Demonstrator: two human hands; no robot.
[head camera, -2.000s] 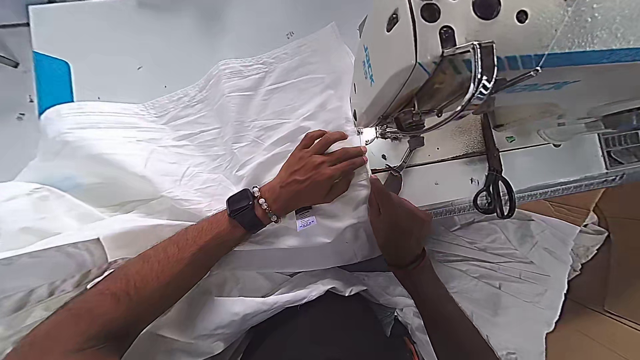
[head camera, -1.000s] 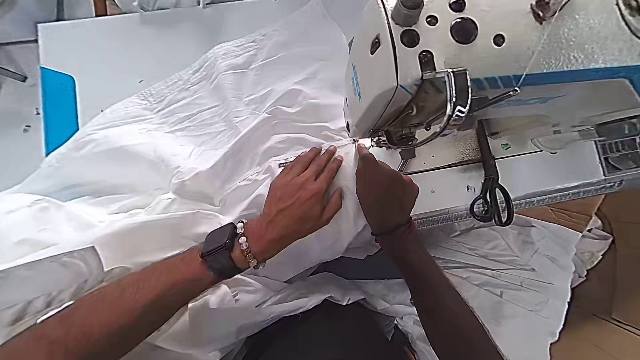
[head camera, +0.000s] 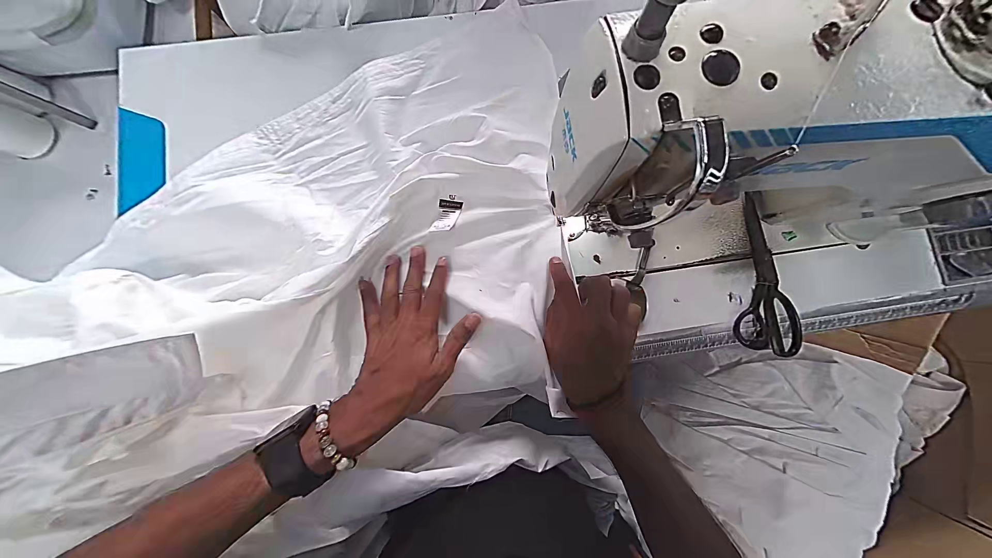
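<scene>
White fabric (head camera: 480, 178) spreads over the table, its right edge under the presser foot (head camera: 577, 225) of an industrial sewing machine (head camera: 597, 116). My left hand (head camera: 407, 341) lies flat on the cloth with fingers spread, wearing a watch and a beaded bracelet at the wrist. Just above its fingertips a small printed label (head camera: 447, 215) shows on the fabric. My right hand (head camera: 593, 333) grips the fabric's right edge below the presser foot, its index finger extended along the edge. The thumb is hidden.
Black-handled scissors (head camera: 767, 310) lie on the machine bed, right of my right hand. A measuring scale (head camera: 876, 314) runs along the table's front edge. More white fabric (head camera: 783, 434) hangs at the lower right over brown cardboard (head camera: 945, 465).
My left hand has moved away from the presser foot, down and left, and its fingers have spread. My right hand has moved slightly down from the needle area. The label has come back into view.
</scene>
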